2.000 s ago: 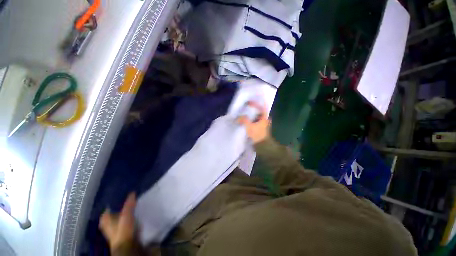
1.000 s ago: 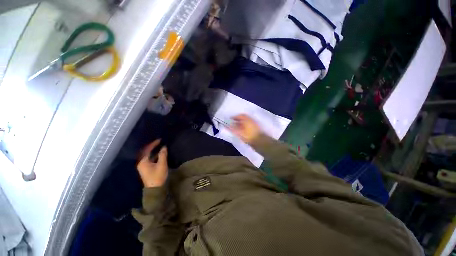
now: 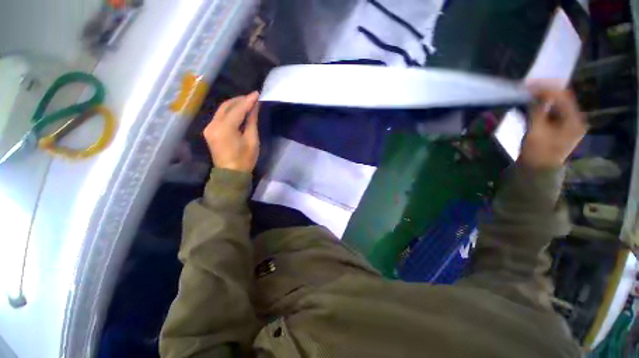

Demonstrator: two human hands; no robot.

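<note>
A long pale strip with a dark lower edge is stretched level between my two hands, above the lap. My left hand pinches its left end between thumb and fingers. My right hand grips its right end; that end is blurred and partly hidden by the fingers. Below the strip, a white panel with a navy part lies over the lap.
At left, a white table edged with a measuring tape holds scissors with green and yellow loops. More white cloth with dark strips lies ahead. A blue crate stands on the green floor. A white board is at right.
The long pale strip is now raised and stretched between both hands. My right hand has moved far right and up; my left hand has moved up. The white and navy panel remains over the lap.
</note>
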